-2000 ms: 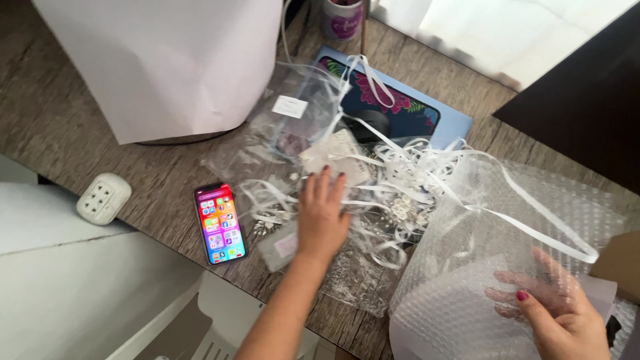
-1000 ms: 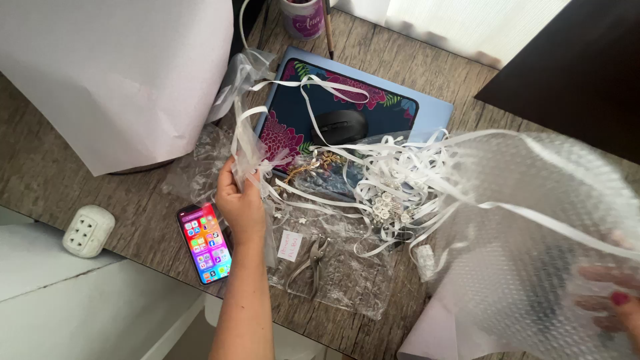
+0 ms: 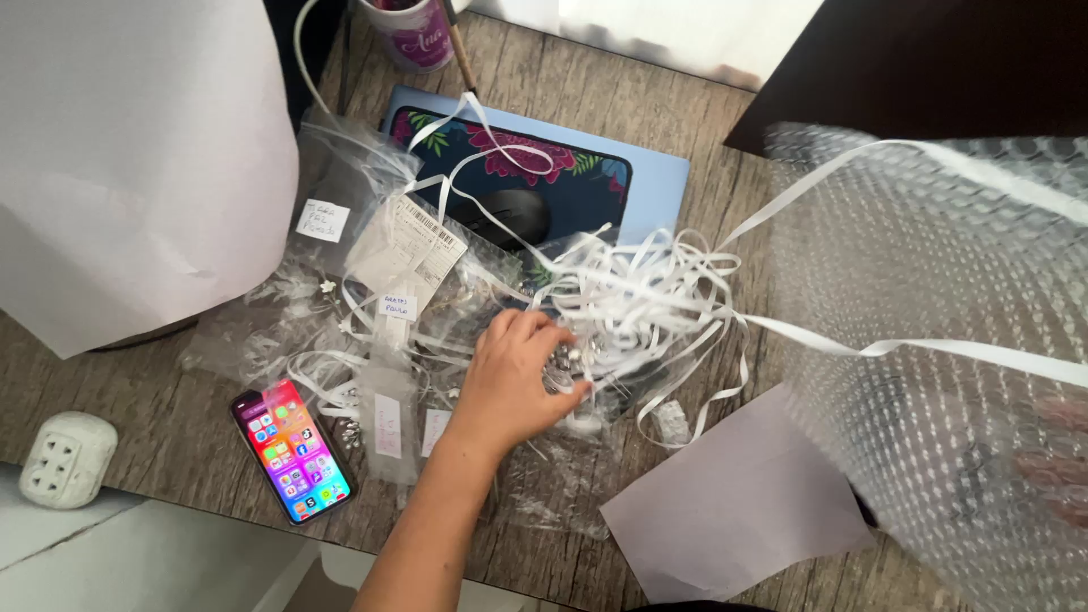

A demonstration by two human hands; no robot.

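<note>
My left hand [image 3: 514, 382] reaches over the middle of the wooden table, thumb and fingers apart, at small silvery pieces [image 3: 578, 353] beside a tangle of white ribbon [image 3: 646, 297]. Whether it grips any of them is unclear. At the right edge my right hand [image 3: 1058, 463] shows blurred behind a sheet of bubble wrap [image 3: 918, 297], with its fingertips at the plastic. A long white ribbon runs from the tangle across the wrap. Clear plastic bags [image 3: 348, 170] with handwritten labels and a printed paper label [image 3: 412, 246] lie left of my left hand.
A lit smartphone [image 3: 293, 450] and a white power socket block [image 3: 68, 459] lie near the front edge. Behind the ribbon are a black mouse [image 3: 506, 217], a floral mouse pad [image 3: 595, 183] and a mug [image 3: 416, 34]. White paper [image 3: 136, 161] rises at left; another sheet [image 3: 739, 501] lies at right.
My left hand has moved right from the plastic bags to the silvery pieces. The pliers seen a second ago are now hidden, and labelled bags lie across that area.
</note>
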